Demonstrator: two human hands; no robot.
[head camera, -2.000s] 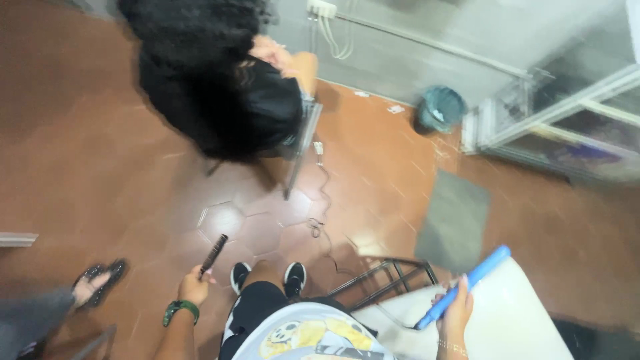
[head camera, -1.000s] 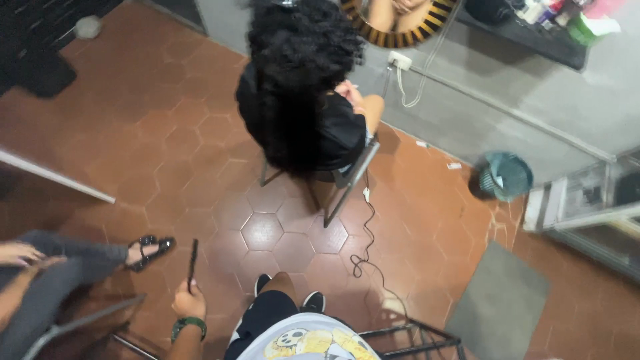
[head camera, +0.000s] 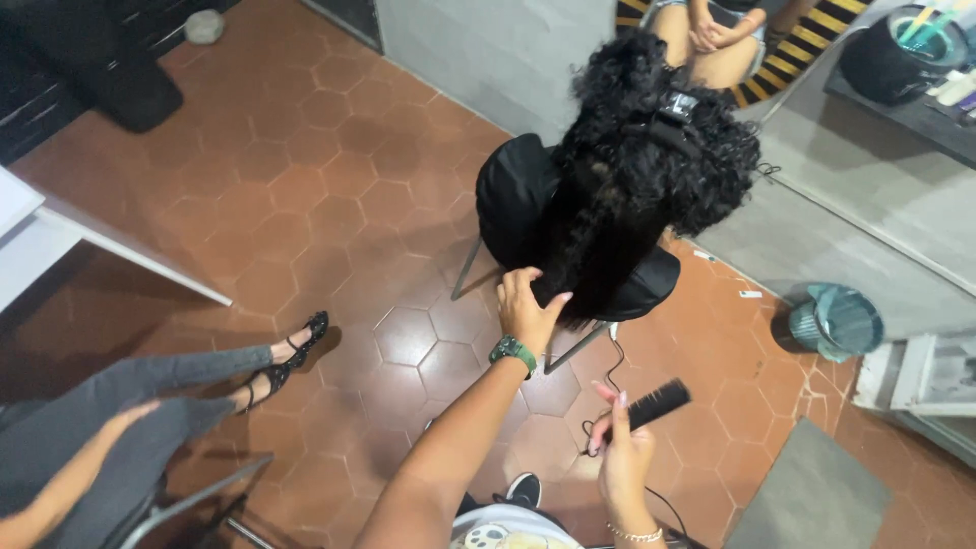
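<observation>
A person with dark curly hair (head camera: 633, 145) sits on a chair, facing away from me. A black hair clip (head camera: 677, 108) holds the upper hair; a straighter section hangs down the back. My left hand (head camera: 528, 309), with a green watch (head camera: 512, 355) at the wrist, touches the lower edge of that section, thumb and fingers apart; whether strands lie between them cannot be told. My right hand (head camera: 627, 450) holds a black comb (head camera: 659, 404), its teeth showing, below and to the right of the hair.
Another person's legs (head camera: 198, 374) reach in from the left beside a metal chair frame (head camera: 206, 488). A white table (head camera: 137, 255) stands at the left. A lined waste basket (head camera: 836, 324) is by the wall. A cord (head camera: 616, 358) runs along the floor. A dark shelf (head camera: 900, 118) holds a black pot.
My left hand has moved forward to the hair and no longer holds the comb; the comb is now in my right hand. The blue tool, in my right hand two seconds ago, is out of view.
</observation>
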